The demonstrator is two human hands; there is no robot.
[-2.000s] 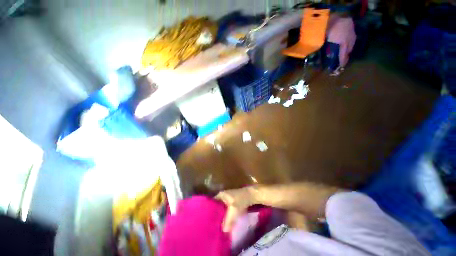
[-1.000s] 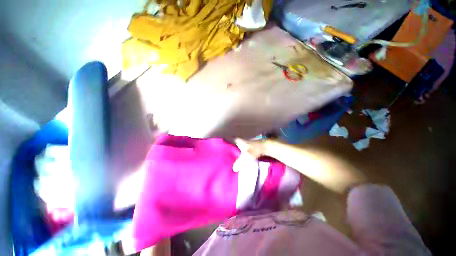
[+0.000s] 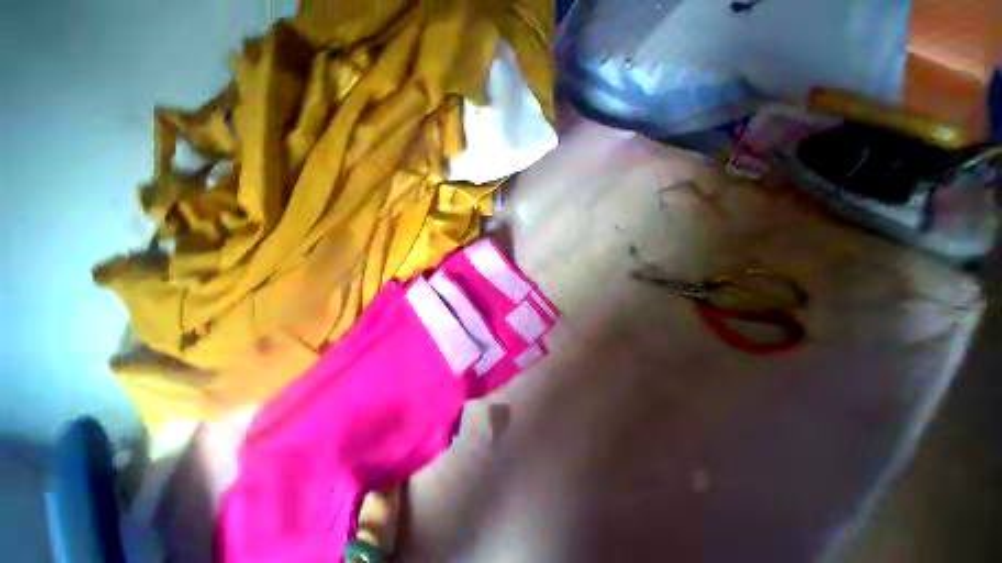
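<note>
Bright pink garment panels [image 3: 363, 407] lie from the bottom left up onto the table, touching the mustard pile. Their far ends carry pale strips [image 3: 445, 324], layered and slightly fanned. A small part of a hand, apparently my left hand [image 3: 375, 519], shows at the bottom edge against the panels' right side, with a greenish band near it. Most of this hand is cut off or hidden, so its grip cannot be told. My right hand is not in view.
The mustard fabric pile [image 3: 297, 187] fills the upper left, with a white piece on it. Scissors [image 3: 753, 313] lie on the pale stained table [image 3: 659, 440]. A dark iron [image 3: 868, 163] with an orange-tan handle rests at upper right. A blue padded form [image 3: 82, 495] stands at lower left.
The view has moved closer over the table. The pink panels have moved from in front of my body to the table beside the mustard pile. My right hand has left the view.
</note>
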